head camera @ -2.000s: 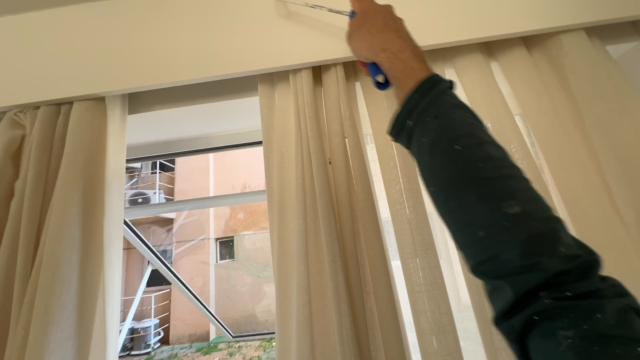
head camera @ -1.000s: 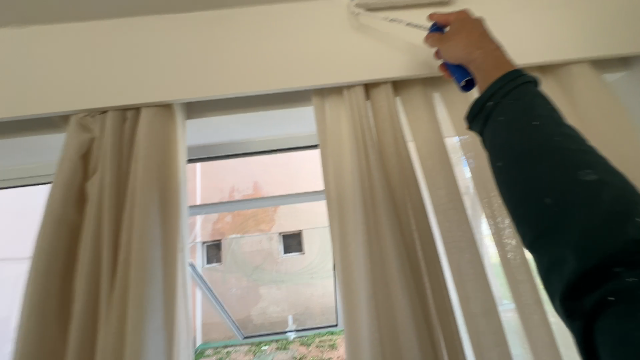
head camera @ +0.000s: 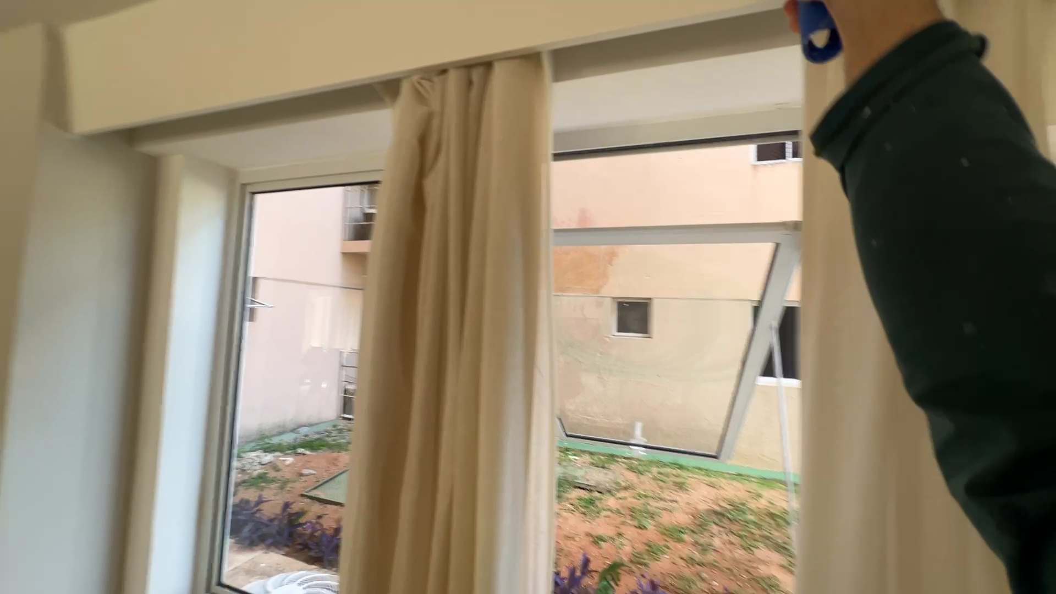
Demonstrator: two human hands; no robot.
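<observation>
My right hand [head camera: 874, 29] is at the top right edge, partly cut off, closed around the blue handle [head camera: 819, 33] of a paint roller. The roller's frame and head lie outside the view. Just left of the hand runs the cream curtain pelmet [head camera: 330, 54]. My dark green sleeve, dotted with pale specks, comes up from the lower right in front of a beige curtain [head camera: 850, 330]. My left hand is not in view.
A gathered beige curtain [head camera: 462, 330] hangs mid-view between a window at left and a tilted open window sash [head camera: 747, 355]. A white wall edge [head camera: 186, 371] stands at left. Outside are a building [head camera: 676, 371], soil and plants.
The view has swung left, bringing the pelmet's left end and another window into sight. The roller's metal frame, seen earlier, is now out of frame; the hand still holds the handle.
</observation>
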